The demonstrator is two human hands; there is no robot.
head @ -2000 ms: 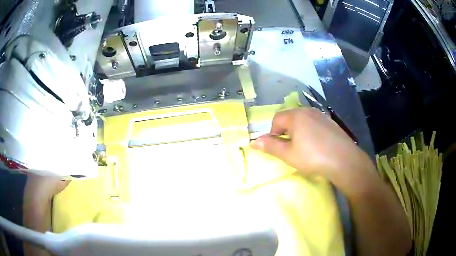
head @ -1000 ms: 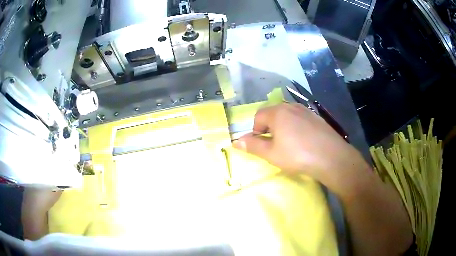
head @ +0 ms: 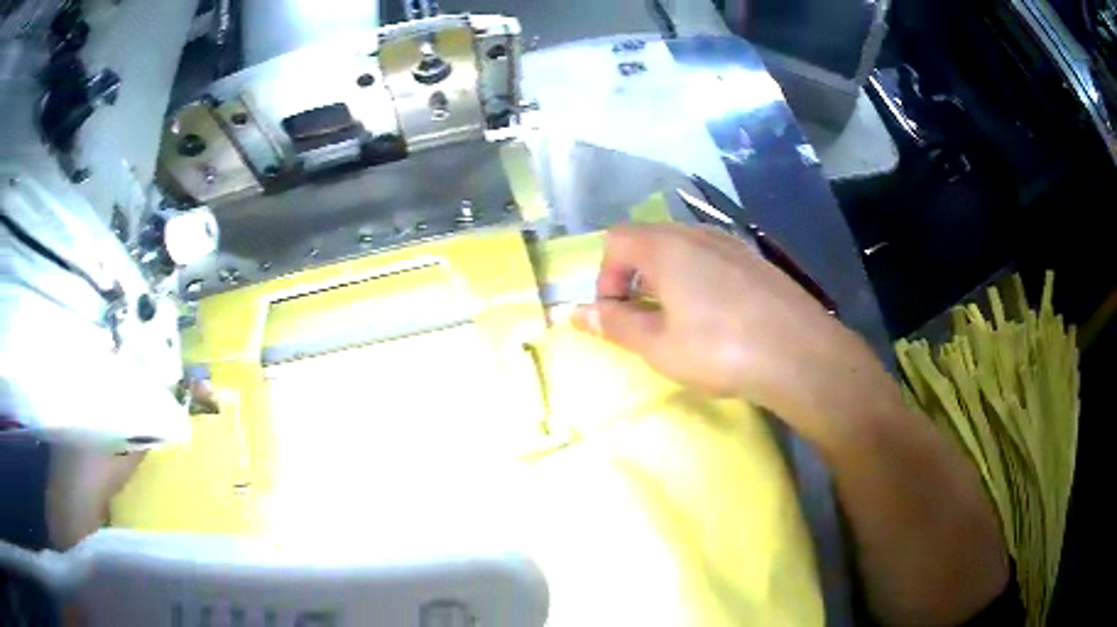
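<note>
The yellow sewing jig, a flat frame with windows, lies under the clamp assembly. The yellow bag body spreads from under the jig toward me; its middle is washed out by glare. My right hand is at the jig's right edge, thumb and forefinger pinched together on the edge of the bag body. My left hand is at the far left, mostly hidden behind the sewing machine head; its fingers do not show. The needle area is hard to make out.
The lamp head blocks the lower left. Thread snips lie just beyond my right hand on the metal table. A fringe-like yellow strip bundle hangs at the right. A grey-framed box stands at the upper right.
The whole view has shifted, so the jig and machine sit further left and higher. The lamp head shows more than one second ago. My right hand keeps its pinch at the jig's edge.
</note>
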